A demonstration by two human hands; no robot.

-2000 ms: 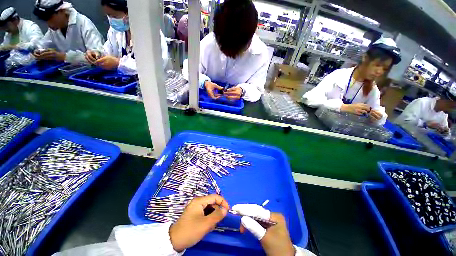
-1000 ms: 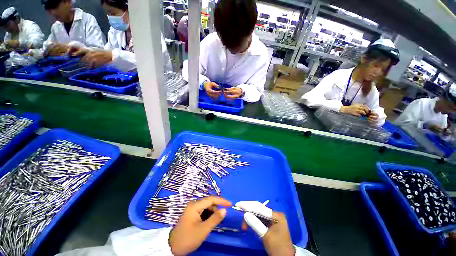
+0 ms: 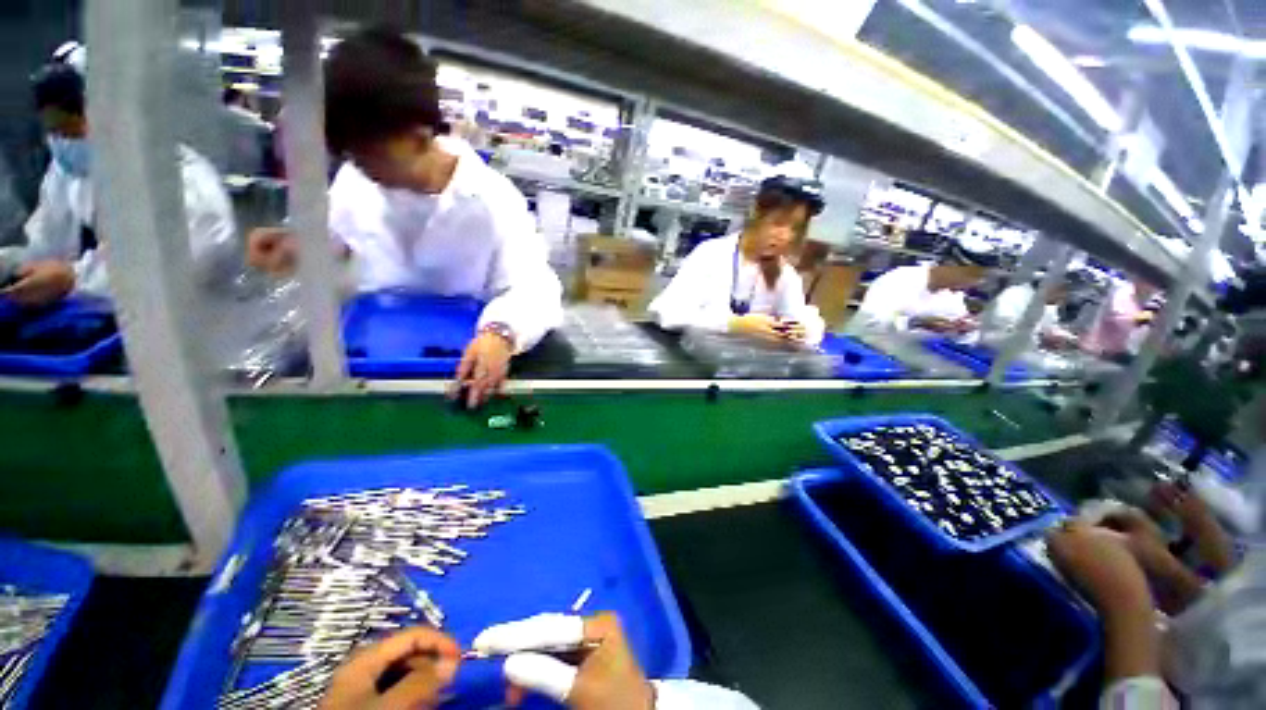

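Observation:
My left hand, bare, is at the bottom over the blue work tray, its thumb and fingertips curled close together; whether they hold anything is unclear. My right hand, with white covers on its fingers, is just to its right. A thin metal rod shows faintly at its fingertips, near the left fingertips; most of it is hidden. Many silver metal rods lie heaped in the left half of the tray. A short pale pin lies on the tray floor above my right hand.
A green conveyor runs beyond the tray. A person's hand reaches onto it beside small dark parts. At right, a tray of black and white parts rests on another blue tray. Another person's arms are beside them.
The view has swung right, so the work tray and my hands appear further left and lower. The person opposite has stretched a hand onto the conveyor. Arms now show at the far right.

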